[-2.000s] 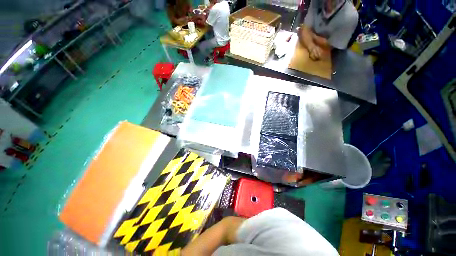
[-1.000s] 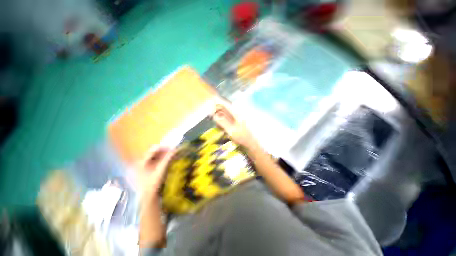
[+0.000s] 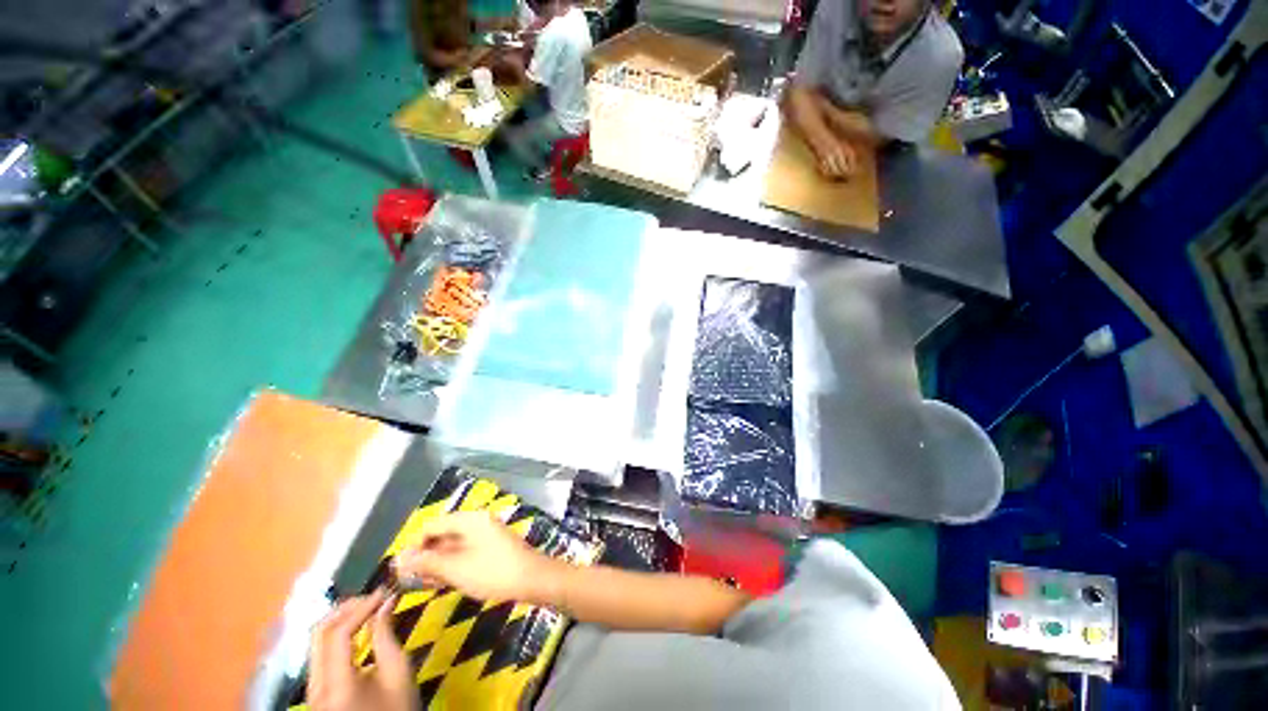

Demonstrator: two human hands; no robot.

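Note:
The black-and-yellow hazard-striped board (image 3: pixel 469 647) lies in front of me at the bottom. My right hand (image 3: pixel 470 554) is over its upper left part, fingertips bent together near a small dark spot. My left hand (image 3: pixel 359 664) is just below, at the board's left edge, its fingers pointing up towards the right fingertips and its lower part cut off by the picture's edge. Whether either hand pinches something thin is too small to tell. An orange sheet stack (image 3: pixel 234 535) under film lies left of the board.
Beyond the board lie a teal sheet stack (image 3: pixel 567 299), a film-covered dark stack (image 3: pixel 741 389) and a coloured strip bundle (image 3: pixel 452 308). A red stool (image 3: pixel 734 553) and a control box (image 3: pixel 1053 608) are to the right. A person (image 3: pixel 876 84) leans on the far table (image 3: pixel 946 208).
Two seconds ago only my right arm showed at the board's lower edge. One second ago both hands were apart at the board's sides; now they are close together at its left part.

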